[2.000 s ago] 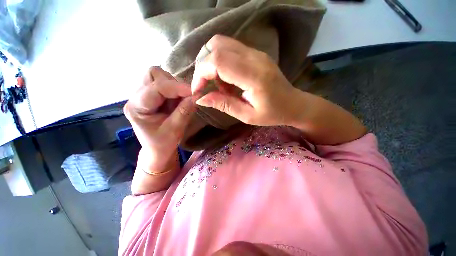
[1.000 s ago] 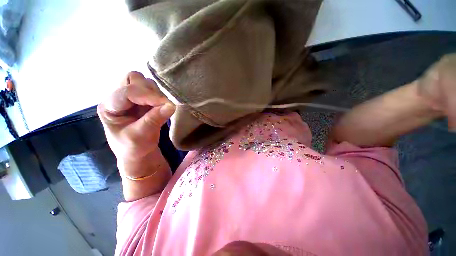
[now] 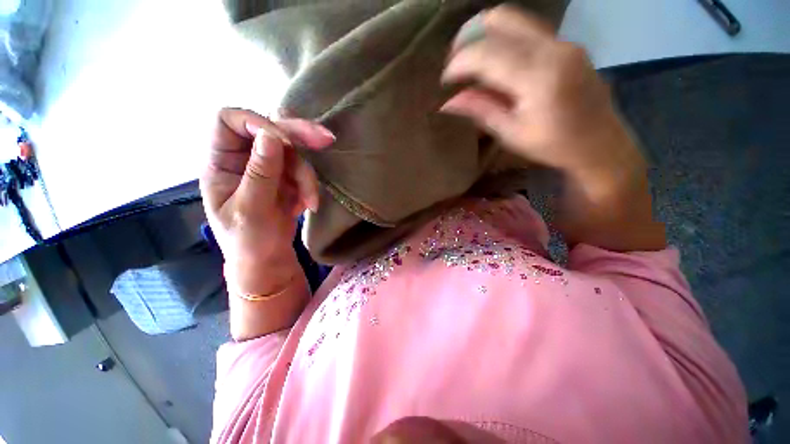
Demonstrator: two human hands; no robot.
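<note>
The thick olive-brown cloth lies bunched over the table edge and hangs towards the lap. A seam or folded edge with small pale marks runs down from my left hand. My left hand pinches the cloth's left edge between thumb and fingers, with some fingers spread over it. My right hand is blurred and raised over the cloth's right part, thumb and fingers apart in a curve. Whether it holds a needle is too blurred to tell. No thread can be made out.
The white table has a dark edge. A slim dark tool lies at its far right. Clear plastic and dark tangled items are at the left. Pale blue-grey cloth lies below the table's left side.
My right hand first swung far out to the right with a pale thread stretched from my left hand, then came back over the cloth. The thread no longer shows. My left hand's fingers have shifted.
</note>
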